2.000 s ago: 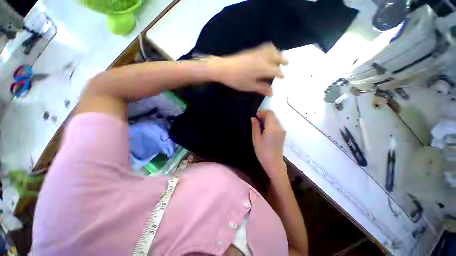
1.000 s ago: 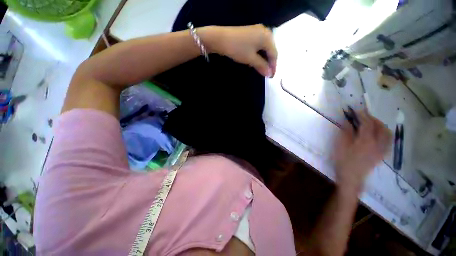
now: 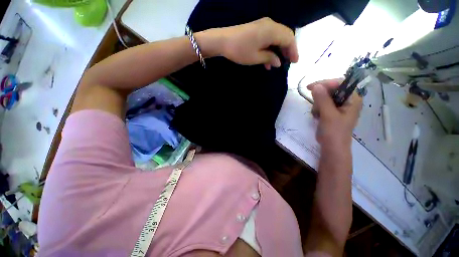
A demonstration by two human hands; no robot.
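Note:
My left hand (image 3: 259,42) pinches the edge of the black garment (image 3: 231,105) near its upper right border. The dark cloth spreads over the table and down to my lap. My right hand (image 3: 334,108) holds the black thread snips (image 3: 348,86) between thumb and fingers. The snips point up and to the right, close to the needle area (image 3: 363,64) of the sewing machine. I cannot tell whether the blades touch anything. The thread cannot be made out.
A pale stick-like tool (image 3: 386,120) and a second dark tool with a pale tip (image 3: 411,155) lie at right. Red and blue scissors (image 3: 9,92) lie on the left table. A bag with light blue cloth (image 3: 151,131) is beside my lap. A green fan (image 3: 90,12) stands upper left.
My right hand left the cloth edge, reached right to the snips, picked them up and moved them up beside the needle area. My left hand stays at the garment's edge.

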